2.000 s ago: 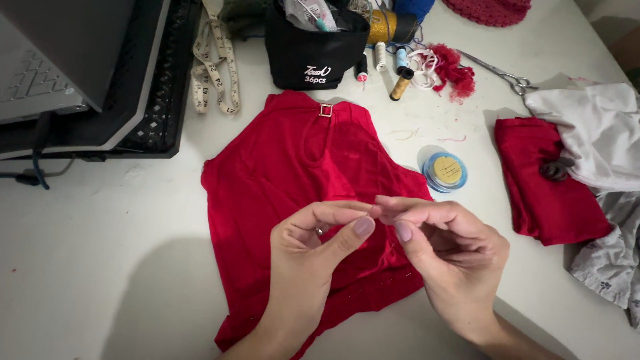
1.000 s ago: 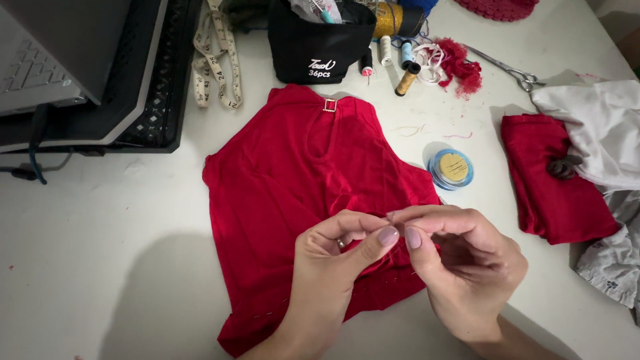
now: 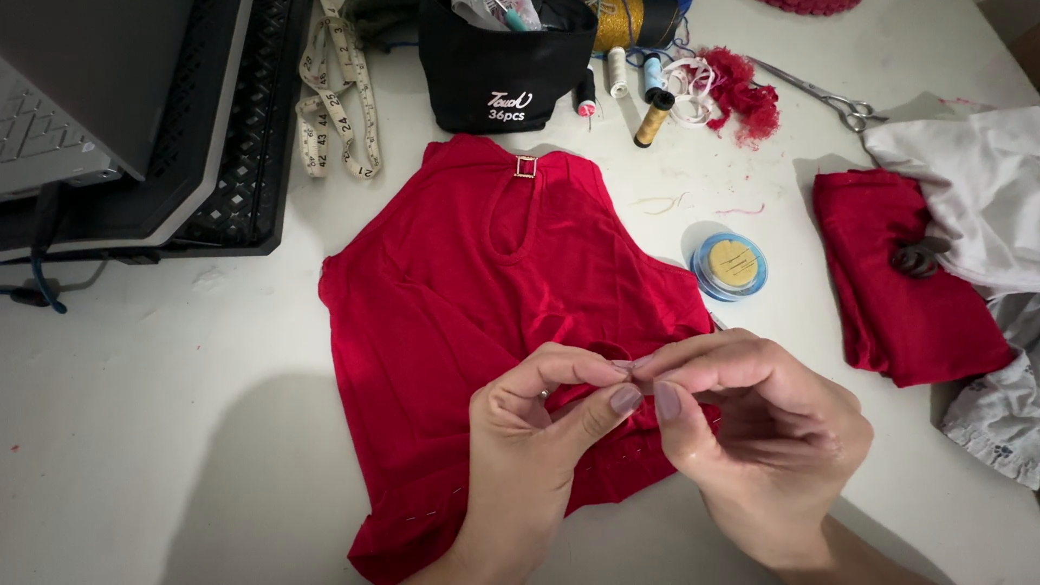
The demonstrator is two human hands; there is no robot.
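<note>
My left hand [image 3: 552, 422] and my right hand [image 3: 756, 422] meet fingertip to fingertip over the lower right of a red halter top [image 3: 439, 301]. Thumb and forefinger of each are pinched together; whatever lies between them is too small to make out. The top lies flat, with a square metal buckle [image 3: 526, 166] above its keyhole opening and pins [image 3: 421, 516] along the folded hem. Right of the top sits a round blue-rimmed case [image 3: 733, 266] with needles on its yellow centre. Loose bits of thread [image 3: 741, 210] lie behind it.
A laptop [image 3: 73, 106] on a black stand [image 3: 236, 162] fills the left back. Behind the top are a tape measure [image 3: 333, 106], a black pouch [image 3: 504, 73], thread spools [image 3: 652, 120] and red yarn [image 3: 743, 97]. Scissors [image 3: 812, 93], folded red fabric [image 3: 902, 309] and white cloth [image 3: 975, 171] lie right.
Both hands have shifted a little to the right and lower over the red top, their fingertips still together. The top and the things around it lie as before.
</note>
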